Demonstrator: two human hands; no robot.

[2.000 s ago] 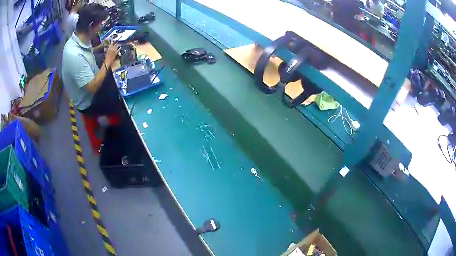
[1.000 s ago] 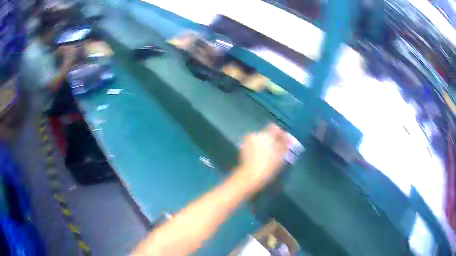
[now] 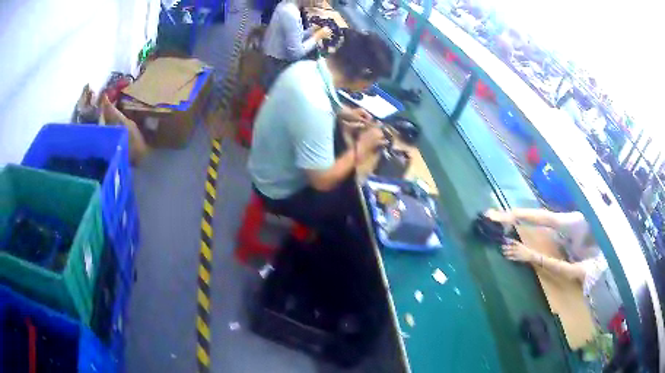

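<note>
Neither of my hands is in the picture. Nearest in front of me is the green bench mat (image 3: 452,342), with small white scraps on it. A blue-rimmed tray (image 3: 410,246) on the mat holds a dark grey box shape and small items. Black headphones (image 3: 490,229) lie across the bench under another person's two hands. Another dark item, perhaps headphones (image 3: 536,334), lies nearer on the mat; it is blurred.
A seated person (image 3: 299,124) works at the left bench edge, another sits beyond. A black crate (image 3: 313,331) is on the floor. Blue (image 3: 117,156) and green bins (image 3: 91,248) stand left of the yellow-black line (image 3: 206,269). A cardboard box (image 3: 164,124) stands behind.
The view has swung left towards the seated person and the bins. My arm and hand, seen over the bench one second ago, are out of the picture. Hands now touch the headphones across the bench.
</note>
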